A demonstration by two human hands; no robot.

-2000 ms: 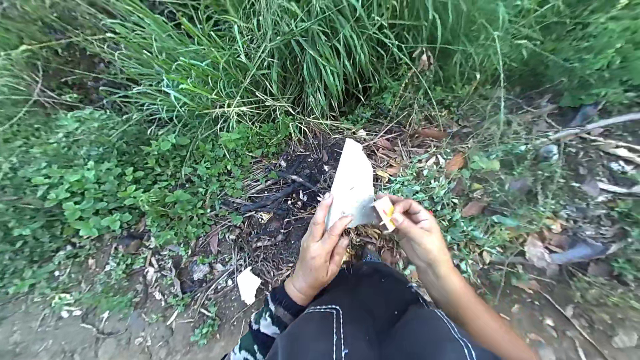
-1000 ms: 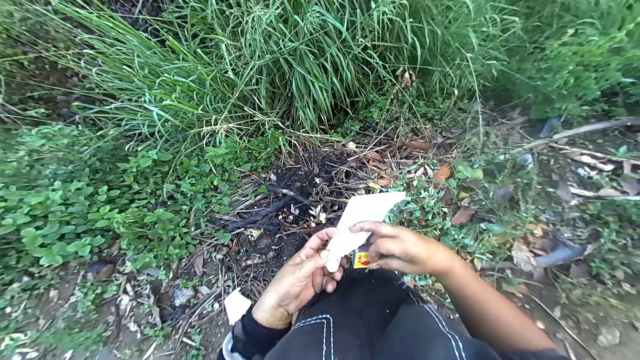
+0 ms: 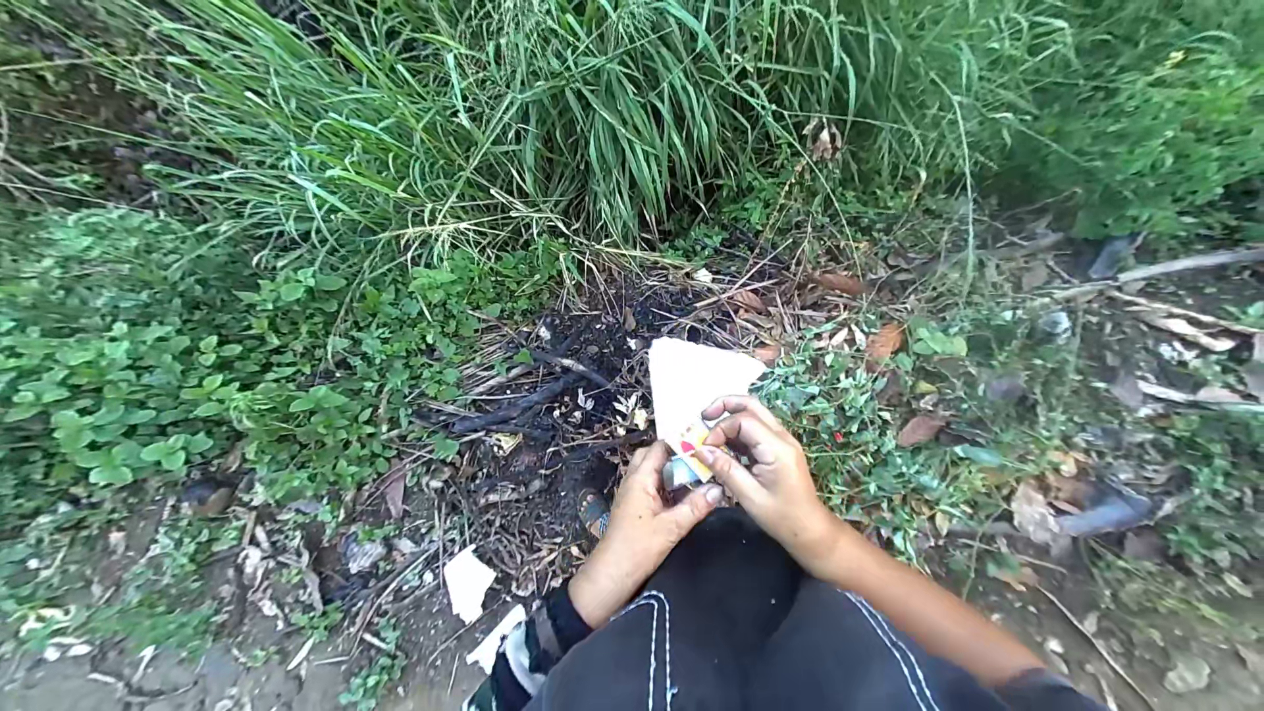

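A white piece of paper or thin card (image 3: 691, 380) stands up between my hands, its wide end pointing away from me. My left hand (image 3: 647, 513) grips its lower end between thumb and fingers. With bent fingertips, my right hand (image 3: 765, 469) holds a small yellow and red matchbox-like box (image 3: 699, 446) against the paper. Part of the box is hidden by fingers. Beyond my hands lies a patch of blackened, charred ground (image 3: 583, 395) with burnt sticks.
Torn white scraps (image 3: 467, 583) lie on the soil at lower left. Tall grass (image 3: 612, 118) rises behind the charred patch, and leafy plants (image 3: 118, 365) grow at left. Dry leaves and a long branch (image 3: 1165, 269) lie at right. My knees in dark trousers are close below my hands.
The white paper, slanted to the right a second ago, now stands more upright. My right hand has shifted from the paper to the small box, and more of the box's yellow and red face shows between my fingers.
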